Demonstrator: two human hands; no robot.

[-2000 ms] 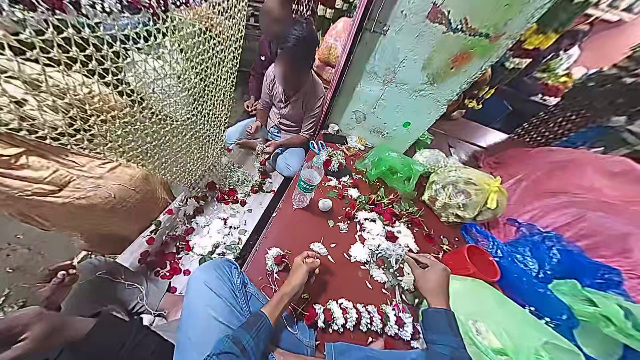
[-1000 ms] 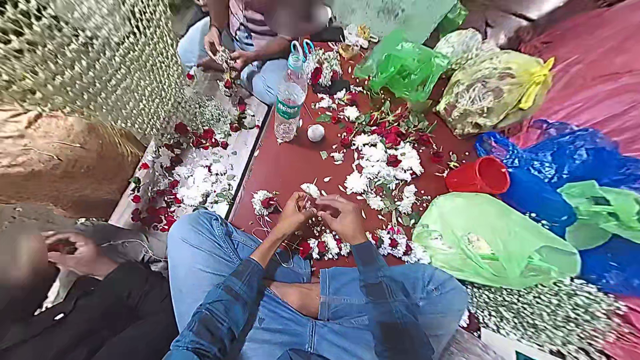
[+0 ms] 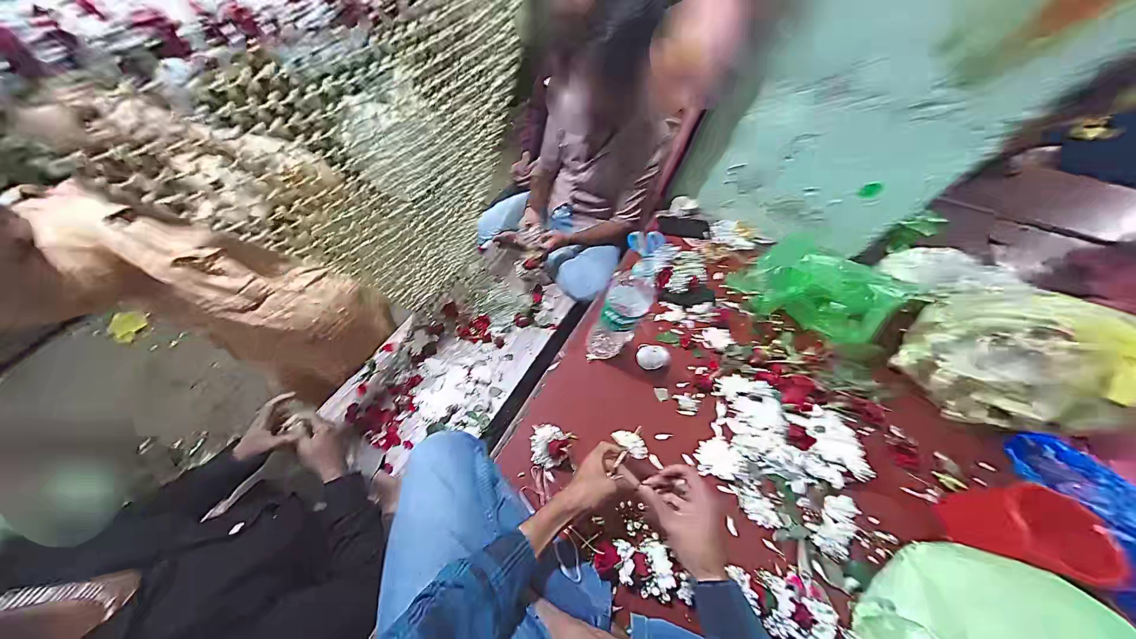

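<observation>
My left hand (image 3: 596, 479) pinches the stem of a white flower (image 3: 629, 443), whose head stands just above the fingertips. Close on its right, my right hand (image 3: 688, 515) has bent, parted fingers near that stem; whether it grips anything is unclear. Below both hands lies a garland of white and red flowers (image 3: 652, 568), partly hidden by my right hand and wrist. Thin thread (image 3: 568, 555) loops beside my left wrist. A small white and red flower bunch (image 3: 550, 446) rests left of my left hand. Loose white flowers (image 3: 790, 444) are heaped on the red surface (image 3: 568, 399) to the right.
A plastic bottle (image 3: 621, 315) and a white ball-shaped thing (image 3: 652, 357) stand beyond my hands. Green plastic bags (image 3: 821, 293), a red container (image 3: 1034, 532) and a blue bag (image 3: 1074, 479) are at right. One person's hands (image 3: 297, 435) are at left; another person (image 3: 586, 177) sits ahead.
Two seconds ago my hands were apart, with the right one by the white flower heap; one second ago they had come together, and they remain close. The view has swung upward since then.
</observation>
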